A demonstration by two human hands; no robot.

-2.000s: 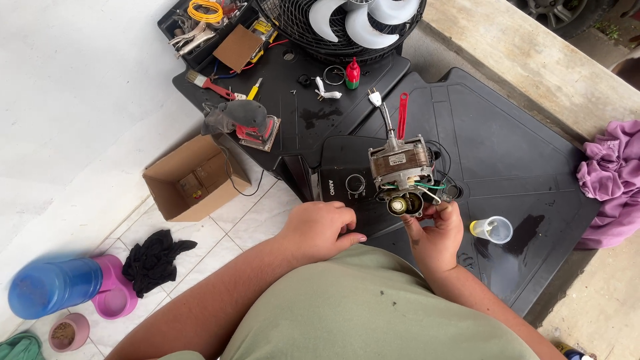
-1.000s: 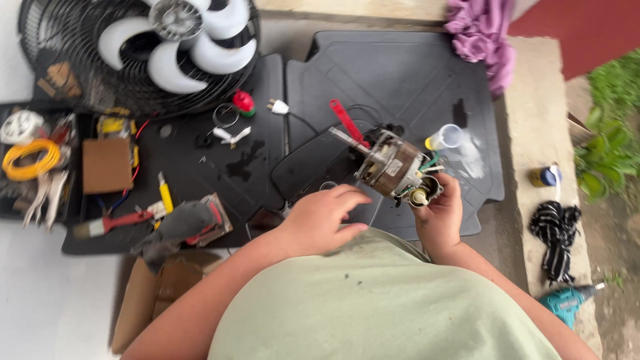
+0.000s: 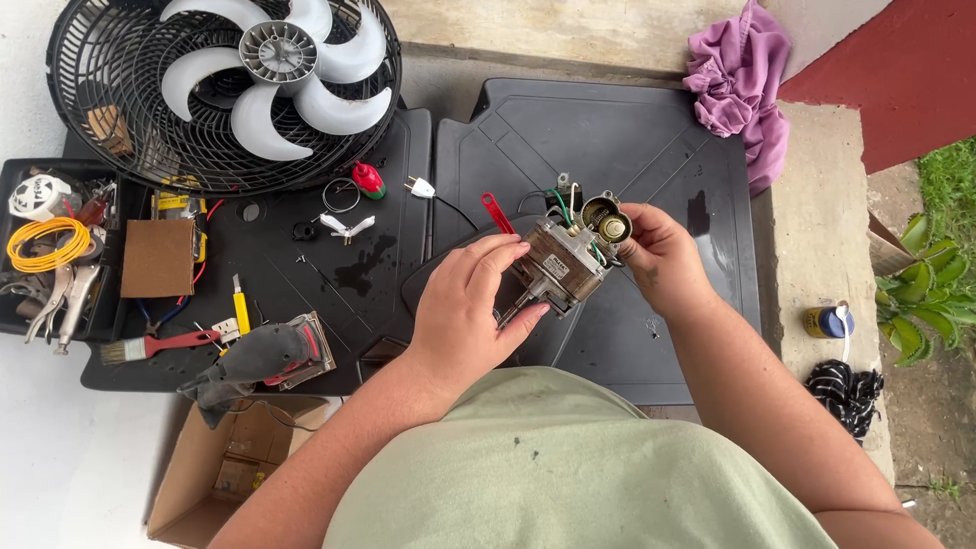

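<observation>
A fan's electric motor (image 3: pixel 560 263) is held above the black table between my two hands. My left hand (image 3: pixel 480 293) has its fingers on the motor's laminated side and its thumb near the metal shaft. My right hand (image 3: pixel 659 259) grips the round open gear housing (image 3: pixel 608 221), where a spring and a brass-coloured gear show. Green and white wires run between housing and motor. Just behind my left fingertips a red plastic-looking strip (image 3: pixel 497 213) sticks up. A white two-pin plug (image 3: pixel 421 187) lies on the table with its black cord.
A fan grille (image 3: pixel 374 145) with white blades stands at back left, beside a toolbox (image 3: pixel 114 305). An electric sander (image 3: pixel 282 354), paintbrush (image 3: pixel 164 343), yellow cutter (image 3: pixel 241 309) and red-green bottle (image 3: pixel 369 180) lie on the left. Purple cloth (image 3: pixel 740 84) hangs at back right.
My left hand, earlier apart from the motor, now touches it. The motor has turned in my right hand, so its gear housing points up and right. The view has swung to the right.
</observation>
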